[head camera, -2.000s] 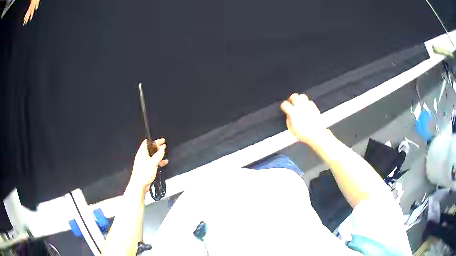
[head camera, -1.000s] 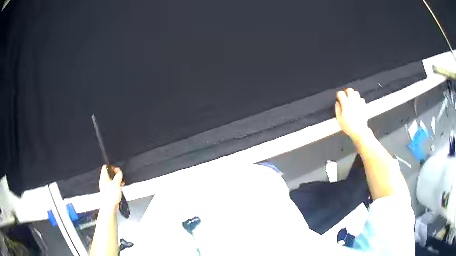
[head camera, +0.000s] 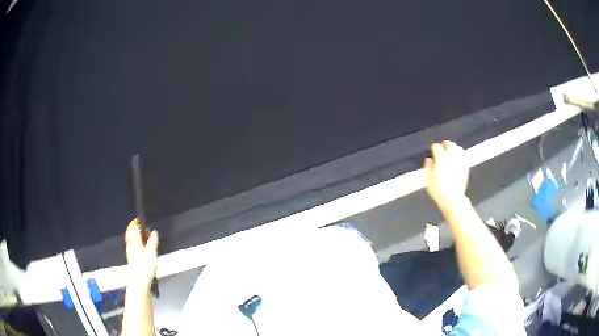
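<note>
A black fabric ply (head camera: 282,92) covers most of the table, with greyer lower layers (head camera: 315,180) showing as a strip along the near edge. My left hand (head camera: 140,252) is closed around the handles of the fabric shears (head camera: 137,187) near the table edge at the lower left. The blades point away from me over the black cloth and are blurred; most of the handles are hidden by the hand. My right hand (head camera: 448,172) lies at the near edge of the lay on the right, fingers bent over the cloth edge. Whether it pinches the cloth is hidden.
The white table edge (head camera: 368,199) runs across the view. A white rail (head camera: 80,295) with blue clamps (head camera: 94,290) stands at the lower left. A pale bar (head camera: 580,102) lies at the right. Scraps and a white rounded bulk (head camera: 570,246) are on the floor at the right.
Compared with two seconds ago, my hands are farther apart, the left one nearer the rail with the shears. Since one second ago, the right hand has come slightly back leftward.
</note>
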